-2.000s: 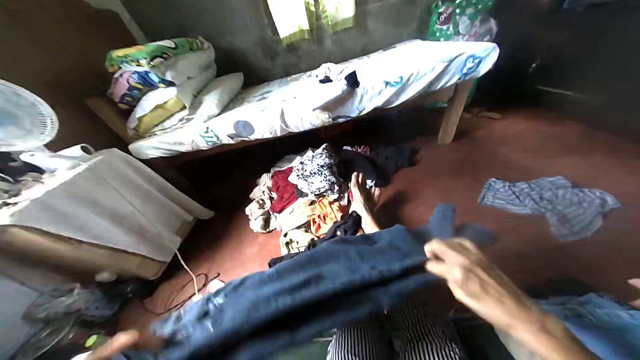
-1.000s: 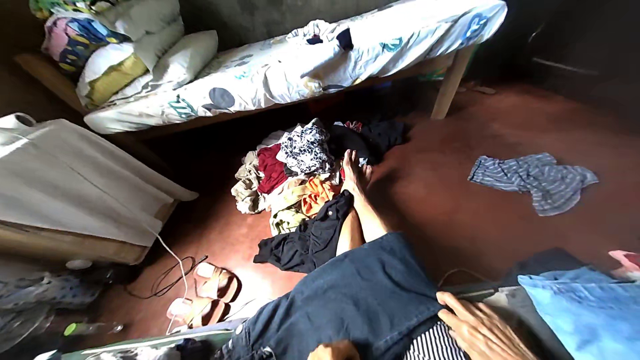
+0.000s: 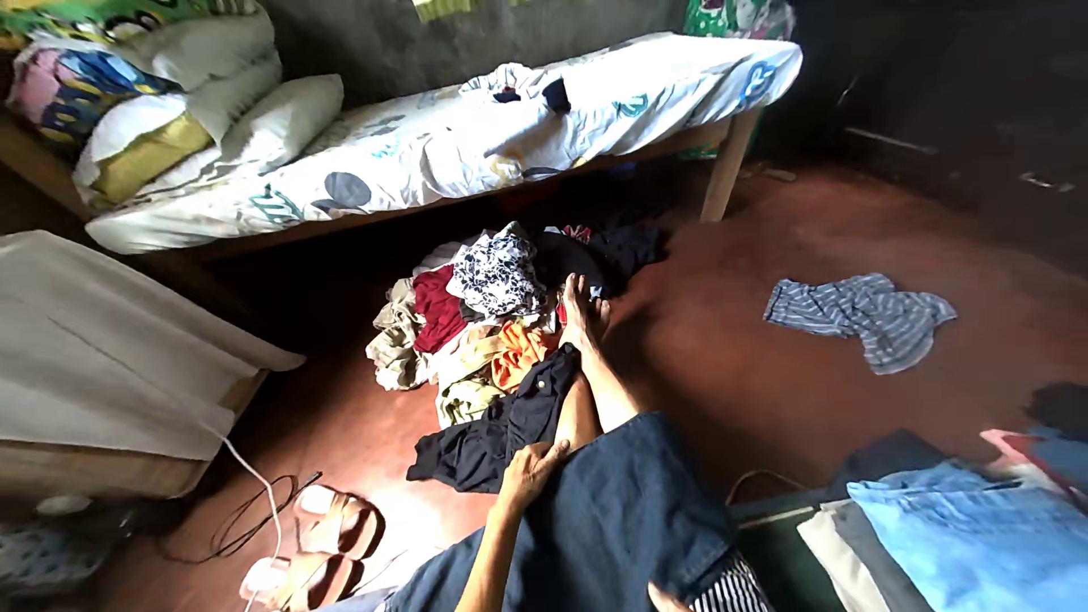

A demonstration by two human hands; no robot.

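Observation:
A dark blue denim garment [image 3: 620, 510] lies spread over my lap, above striped cloth [image 3: 733, 588]. My left hand [image 3: 531, 476] rests at the garment's upper left edge, near my shin; whether its fingers pinch the cloth is unclear. Of my right hand [image 3: 667, 597], only a finger or so shows at the bottom edge, against the garment; the rest is out of frame. Beyond my left hand, black trousers [image 3: 501, 433] lie on the floor beside a heap with a maroon cloth [image 3: 438, 310], a black-and-white patterned cloth [image 3: 495, 274] and an orange cloth [image 3: 517, 355].
A bed [image 3: 408, 174] with a printed sheet stands behind the heap. Striped shorts [image 3: 858, 314] lie on the floor at right. Folded clothes, light blue on top [image 3: 969, 527], are near my right side. Sandals [image 3: 327, 531] and a cord [image 3: 263, 480] lie at left.
Two seconds ago the denim garment was held up and stretched between both hands; now it lies over my lap. Since the last earlier frame, my left hand has moved forward to its far edge.

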